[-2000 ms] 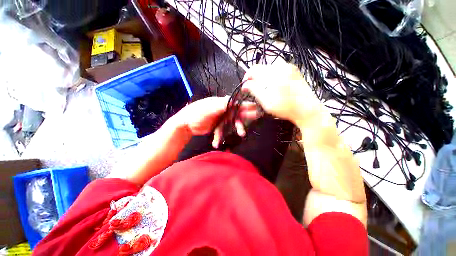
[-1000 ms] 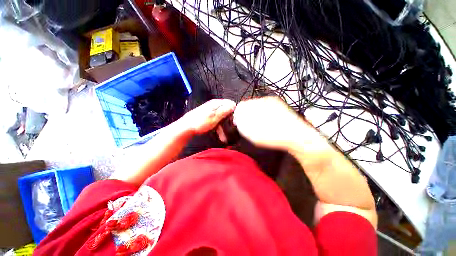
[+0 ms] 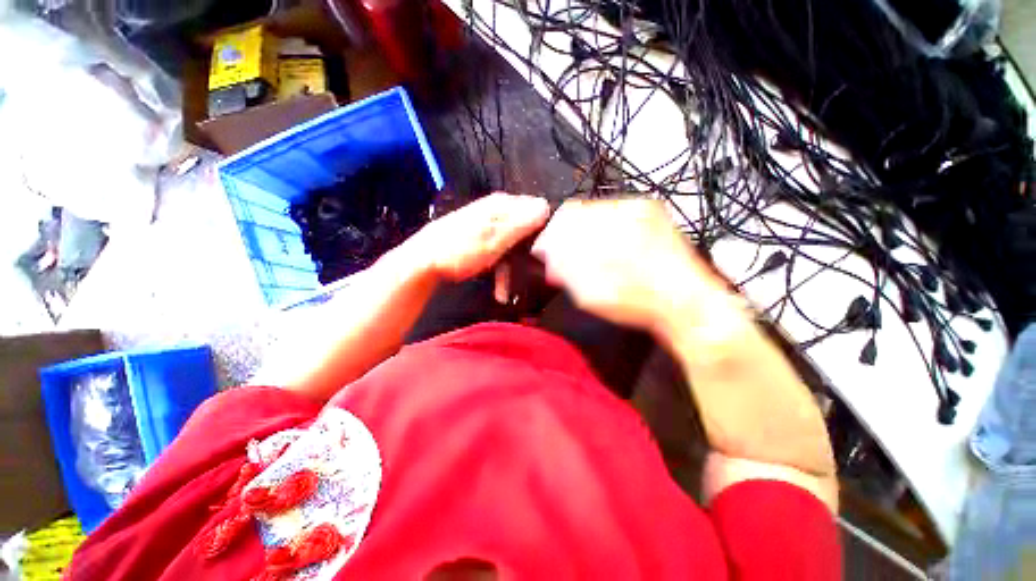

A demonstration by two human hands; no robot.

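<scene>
My left hand [image 3: 483, 238] and my right hand [image 3: 608, 255] meet over my lap, fingertips close together. Both are bare. A dark cable bundle [image 3: 525, 276] shows between and below the fingers of my left hand; its shape is mostly hidden by the hands. My right hand's fingers are curled at the bundle's upper end, and what they pinch cannot be seen. The cable pile [image 3: 841, 102] lies on the white table [image 3: 875, 392] to the right, with loose leads and black plug ends along its near side.
The large blue bin [image 3: 259, 216] at left holds black coils. Behind it is a cardboard box [image 3: 267, 125] with yellow-and-black packets [image 3: 236, 59]. A small blue bin [image 3: 170, 392] with clear plastic is lower left. A red cylinder [image 3: 398, 32] stands near the table edge. Denim cloth [image 3: 1011, 414] lies far right.
Two seconds ago the hands were apart with black cable loops showing between them; since then they have closed together and the loops are mostly hidden. The view has shifted slightly.
</scene>
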